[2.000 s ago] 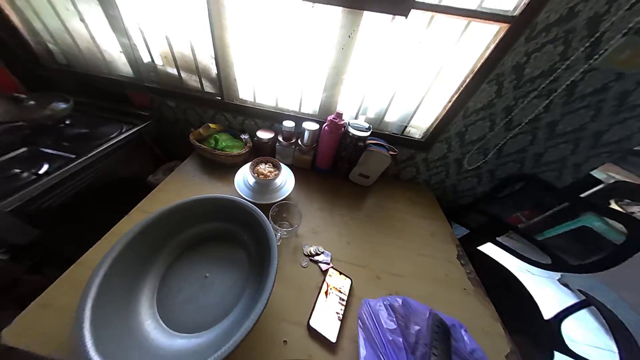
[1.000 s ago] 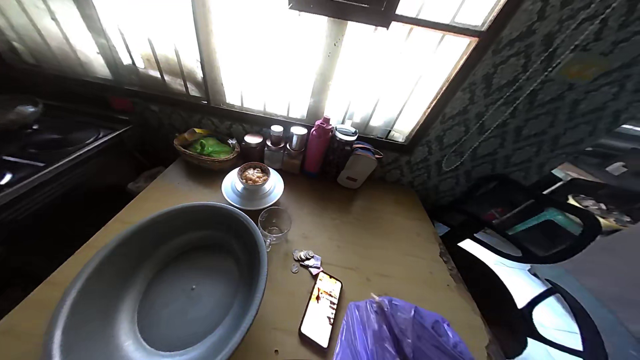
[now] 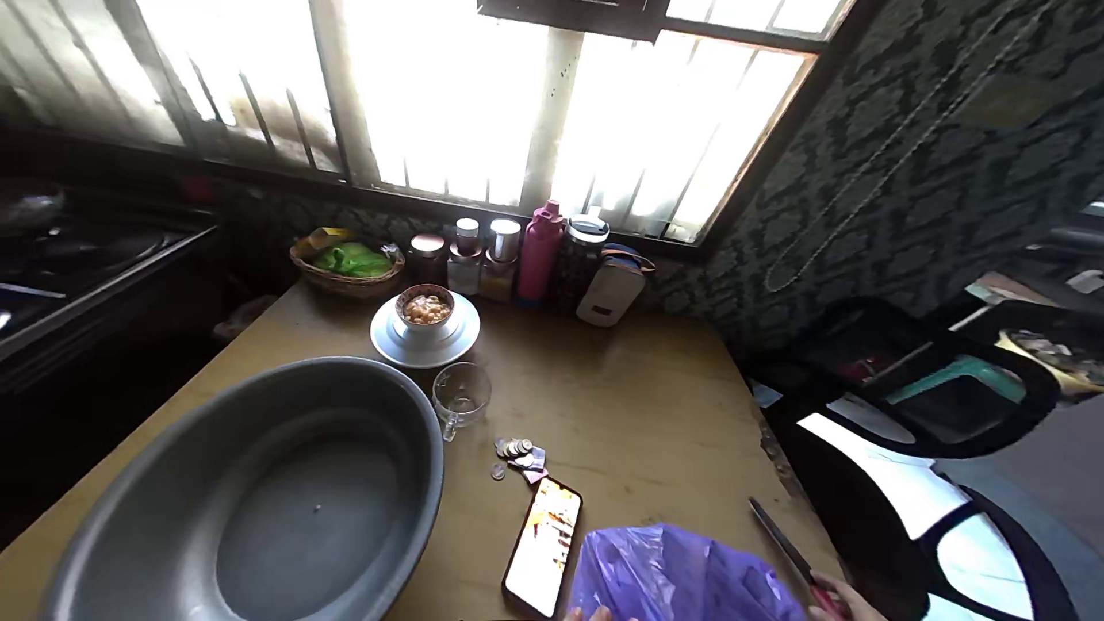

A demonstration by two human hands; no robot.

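Observation:
At the bottom right, my right hand (image 3: 849, 601) is closed around the red handle of a knife (image 3: 780, 539), whose dark blade points up and left over the table. Fingertips of my left hand (image 3: 589, 614) show at the bottom edge, against a purple plastic bag (image 3: 681, 573); the rest of that hand is out of view. Left of the bag lies a smartphone (image 3: 543, 548) with its screen lit. Coins (image 3: 515, 448) and folded paper lie just above the phone. A large grey oval basin (image 3: 414, 483) takes up the left of the table.
A glass mug (image 3: 461, 397) stands beside the basin. Behind it, a bowl of food (image 3: 425, 306) rests on a white plate (image 3: 388, 341). Along the window side are a wicker basket (image 3: 345, 280), lidded jars (image 3: 466, 267), a pink bottle (image 3: 540, 254) and a black chair (image 3: 862, 483) at right.
My right hand with the knife and the fingertips of my left hand have come into view at the bottom. Neither hand shows in the earlier frames.

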